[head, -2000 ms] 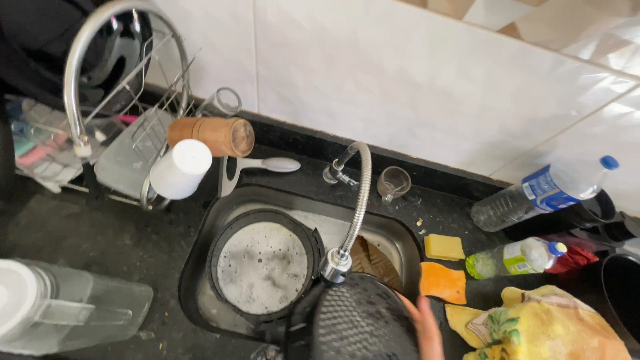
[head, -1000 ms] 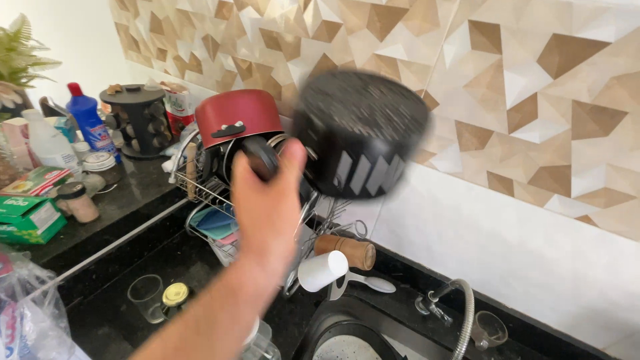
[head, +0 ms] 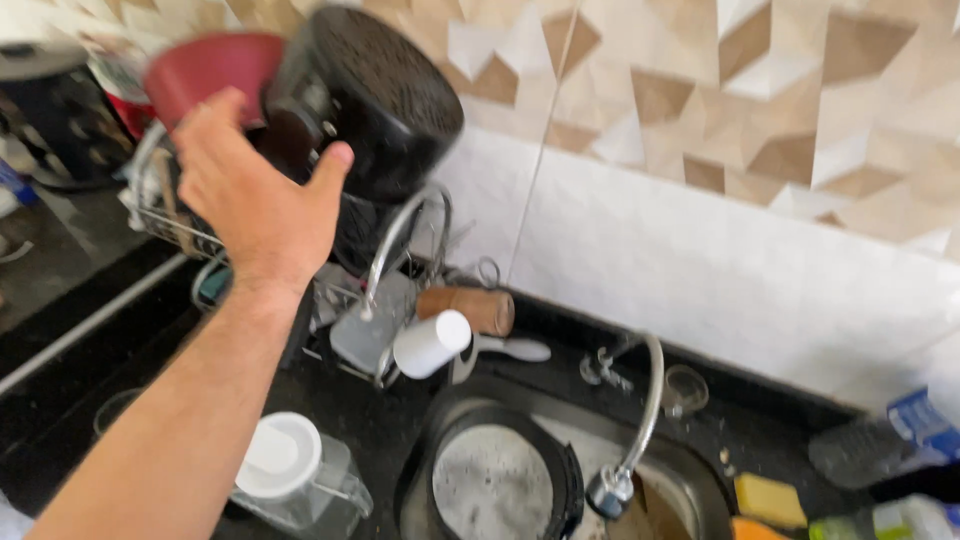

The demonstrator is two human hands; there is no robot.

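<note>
My left hand (head: 262, 180) reaches up at the upper left with its fingers apart and holds nothing. Just beyond it, a black pot (head: 375, 97) rests tilted on the dish rack (head: 176, 225), its textured underside turned outward. A red pot (head: 210, 71) stands behind my fingers, slightly blurred. Below, a round black pan (head: 564, 487) with soapy water sits in the steel sink (head: 697, 480). The flexible faucet (head: 651, 405) hangs over the sink. My right hand is out of view.
A white cup (head: 433, 345) and a brown cylindrical container (head: 469, 309) lean at the rack's right end. A lidded clear pitcher (head: 300, 480) stands left of the sink. On the right are a yellow sponge (head: 770, 500), a glass (head: 684, 390) and a plastic bottle (head: 862, 454).
One second ago my left hand held the black pot by its handle in the air. Now the pot rests on the rack beside the red pot, and my hand has let go.
</note>
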